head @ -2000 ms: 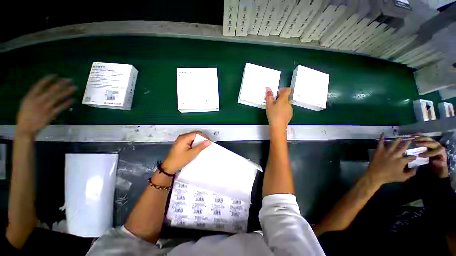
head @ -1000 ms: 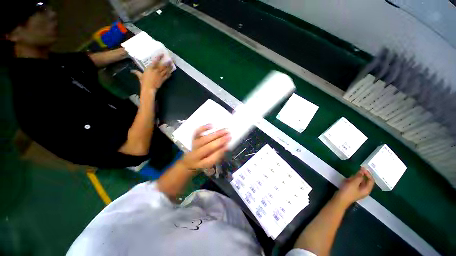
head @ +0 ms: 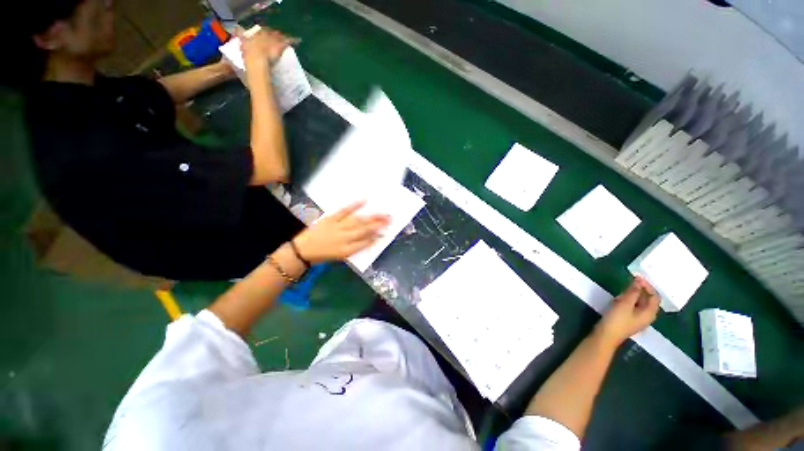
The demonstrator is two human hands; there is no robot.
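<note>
My left hand [head: 346, 232] lies with spread fingers on a white backing sheet [head: 363, 167] whose far part lifts and curls, above a flat white stack [head: 401, 220] left of the label sheets. Whether the fingers grip the sheet I cannot tell. My right hand [head: 633, 308] is at the near corner of a white product box [head: 672, 270] on the green belt, fingertips together at its edge. A sticker label at the fingertips cannot be made out. The label sheets [head: 487, 319] lie on the dark worktop between my hands; their print is barely visible.
More product boxes [head: 599, 220] sit on the belt [head: 441, 114]. A pale metal rail [head: 564, 275] edges it. A neighbour at left [head: 150, 176] handles grouped white boxes [head: 286, 77]. A grey-white box row [head: 705, 181] stands behind the belt. A forearm shows at bottom right.
The backing sheet, a blurred roll before, is now spread over the stack under my left hand. The boxes shifted slightly, and another box shows at right. The neighbour's near hand moved over the grouped boxes.
</note>
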